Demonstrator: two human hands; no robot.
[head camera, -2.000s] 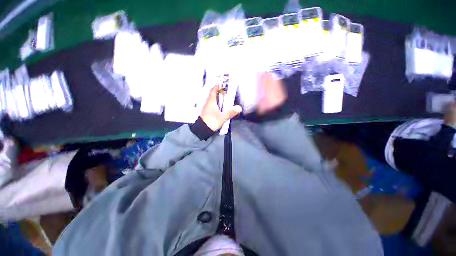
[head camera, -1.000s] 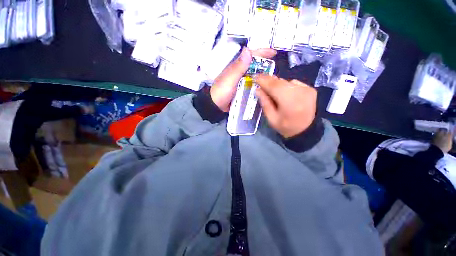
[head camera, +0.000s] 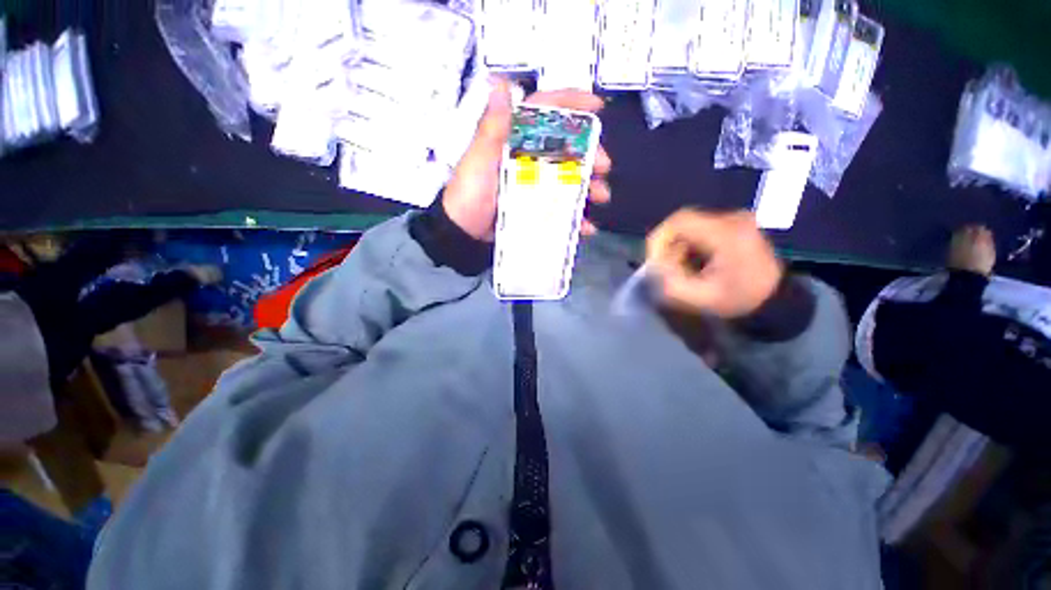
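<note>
My left hand (head camera: 478, 184) holds an open housing (head camera: 537, 236) upright in front of my chest, its fingers wrapped behind it and showing at its right edge. The housing has a white rim, a green circuit board (head camera: 551, 136) at the top end, two yellow tape patches below it and a white area under those. My right hand (head camera: 717, 263) is to the right of the housing, apart from it and blurred. Its thumb and finger are pinched on a small, clear, blurred piece (head camera: 634, 289), perhaps film.
A row of open housings (head camera: 626, 44) lies ahead on the black bench. White shells (head camera: 398, 92) are piled to its left. A white cover (head camera: 785, 181) and plastic bags (head camera: 738, 121) lie to the right. Coworkers' arms show at both sides; a red thing (head camera: 293, 293) is at lower left.
My right hand has come off the housing and moved right with the small clear piece. My left hand with the housing has shifted a little left, and the housing stands straighter.
</note>
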